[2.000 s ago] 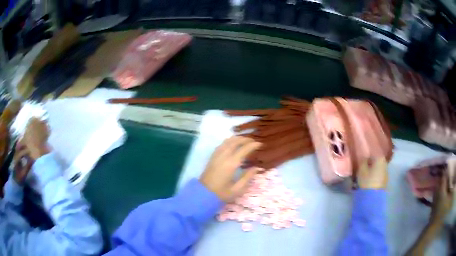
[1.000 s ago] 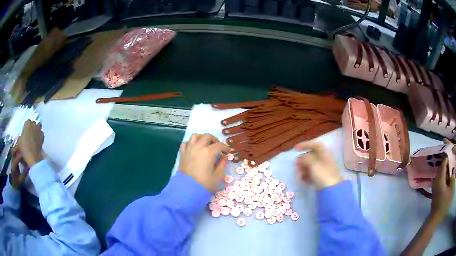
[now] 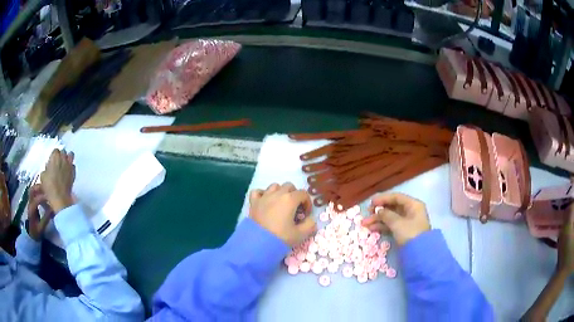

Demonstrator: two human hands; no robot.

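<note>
A loose pile of small round pink buttons lies on the white foam sheet in front of me. Behind it is a fanned heap of brown straps. My left hand is at the pile's left edge with fingers curled; what is inside it is hidden. My right hand is at the pile's upper right, thumb and fingertips pinched on a small pink button. Two pink boxes with brown straps across stand side by side to the right of the straps.
A single strap and a clear bag of pink parts lie at upper left. Strapped boxes are rowed at far right. A neighbour's hands work at left over white paper. Another person's arm holds a pink box at right.
The pink box I held has been set down and released at right. Both hands are now at the button pile; my right hand has closed its fingertips on a button.
</note>
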